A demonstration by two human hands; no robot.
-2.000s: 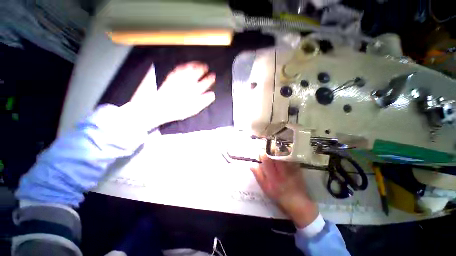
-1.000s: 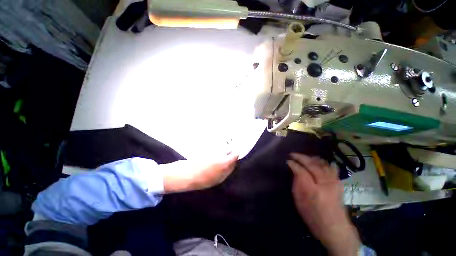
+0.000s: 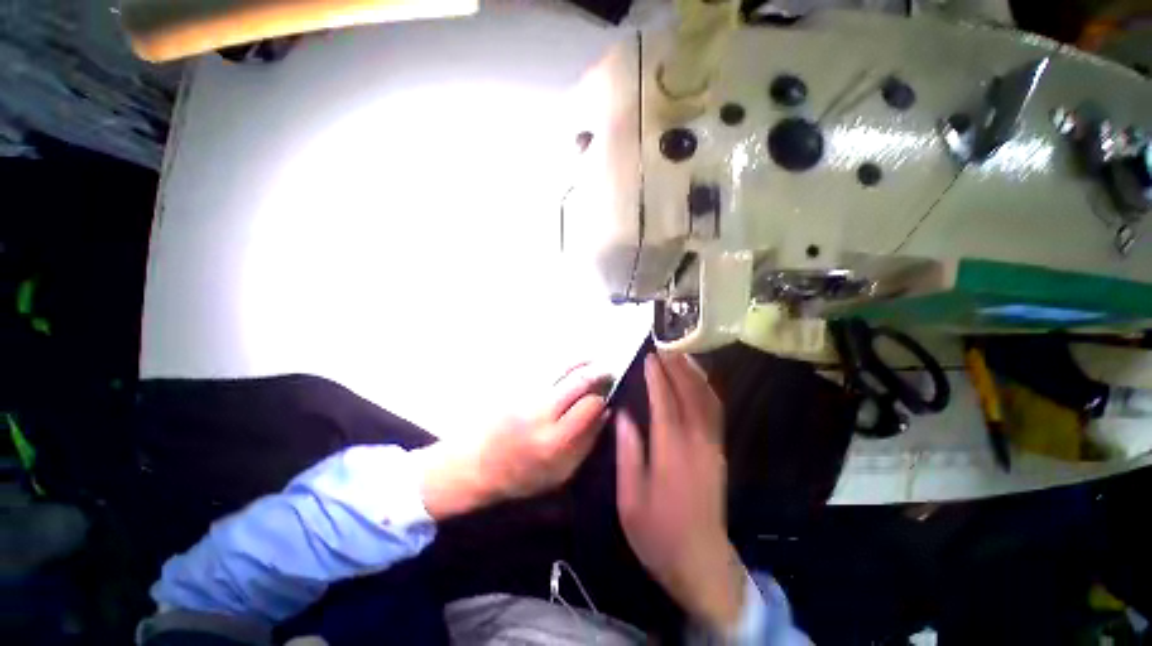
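Observation:
Dark cloth (image 3: pixel 781 423) lies along the near part of the white table and hangs over its front edge towards my lap. My left hand (image 3: pixel 537 448) has its fingers closed on the cloth's edge, left of and below the needle area (image 3: pixel 678 318). My right hand (image 3: pixel 676 473) lies flat on the cloth with fingers extended, its fingertips just below the cream guard. It is slightly blurred. The needle itself is too small to make out. The cream sewing machine head (image 3: pixel 834 158) stands above and to the right of my hands.
The lamp (image 3: pixel 303 23) glares over the white table (image 3: pixel 202 252). Black-handled scissors (image 3: pixel 891 379) lie right of the needle area, with an orange-yellow stick (image 3: pixel 988 401) beyond. A green control panel (image 3: pixel 1055 297) is at the right. Dark heaps with neon green bits are at the far left.
The cloth's edge and my left hand remain below the needle area. My right hand has moved left, close to my left hand and under the guard. The view has shifted closer.

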